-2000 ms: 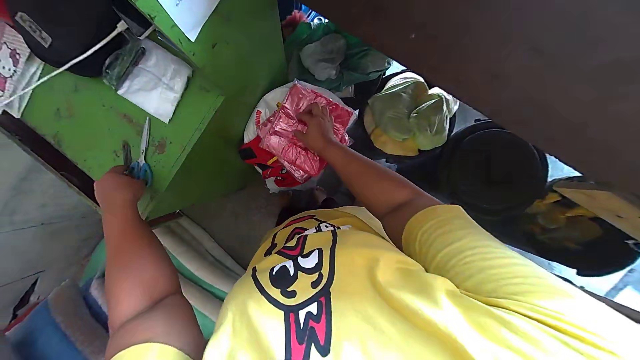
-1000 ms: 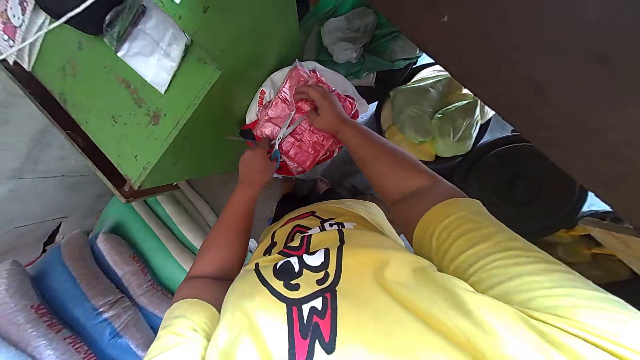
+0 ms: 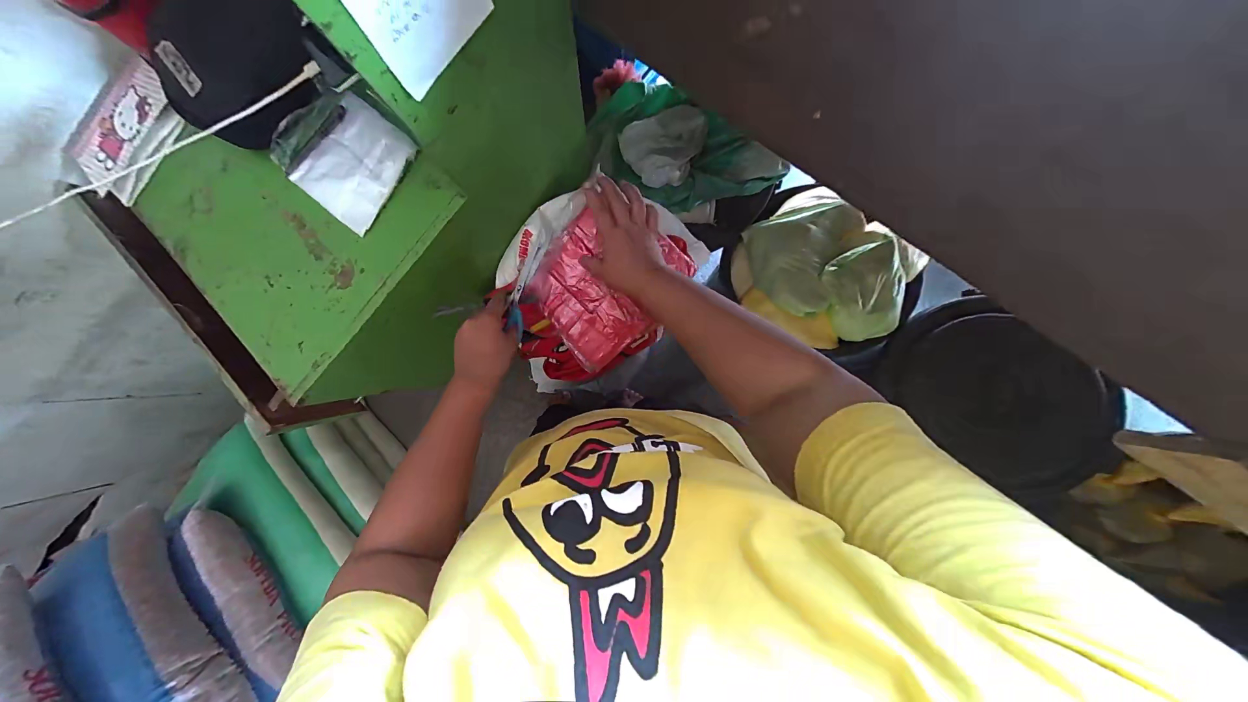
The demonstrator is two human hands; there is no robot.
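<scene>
A bundle of pink-red plastic bags [image 3: 595, 302] lies on a white plastic bag with red print [image 3: 522, 239], low in front of me. My right hand [image 3: 624, 229] rests over the upper part of the bundle, fingers spread; whether it pinches the plastic is hard to tell. My left hand [image 3: 487, 336] is closed around a pair of scissors with blue handles [image 3: 513, 317], left of the bundle. One blade points to the left, and a blurred part near the hand reaches up beside the bundle's left edge.
A green wooden desk [image 3: 253, 283] stands at left, bearing a black cap [image 3: 229, 58] and a white packet [image 3: 353, 166]. Bagged yellow goods [image 3: 829, 268] and a black round lid [image 3: 1004, 390] are at right. A dark board [image 3: 936, 146] crosses the upper right. Filled sacks [image 3: 234, 585] lie lower left.
My left hand, over the green desk with the scissors two seconds ago, has come across to the pink-red bundle. My right hand has shifted to the bundle's upper edge.
</scene>
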